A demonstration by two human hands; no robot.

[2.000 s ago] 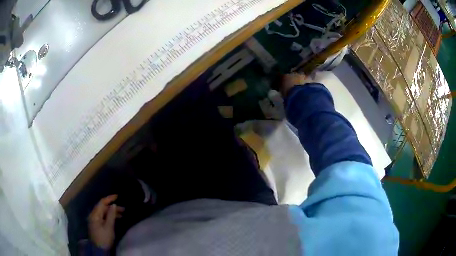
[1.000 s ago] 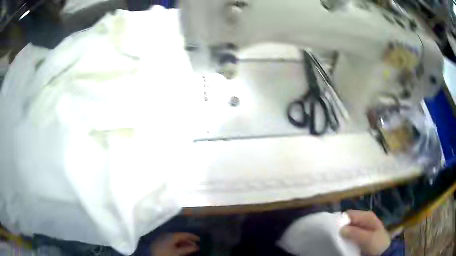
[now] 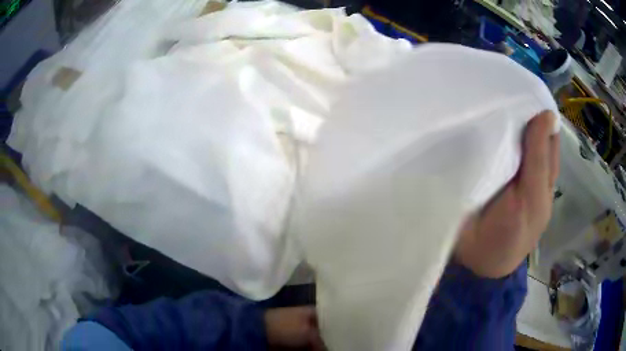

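A white garment piece (image 3: 405, 178) is raised in front of me and fills the middle of the view. My right hand (image 3: 511, 206) holds its right edge, fingers pointing up, with the thumb hidden behind the cloth. My left hand (image 3: 295, 328) is at the bottom centre, partly covered by the hanging piece; its fingers are hidden, so I cannot tell if it grips the cloth. A large heap of white cloth (image 3: 158, 137) lies behind and to the left, with small tan labels (image 3: 66, 77) on it.
More white cloth (image 3: 34, 267) lies at the lower left beside a yellow rail (image 3: 31, 185). The white sewing machine (image 3: 583, 199) is at the right, partly covered by the raised piece. A clear plastic bag (image 3: 573, 295) lies near the table's right edge. Blue bins stand at the upper right.
The view has swung left from the machine and shears to the cloth heap. My right hand has lifted the white piece from near the table's front edge to the centre.
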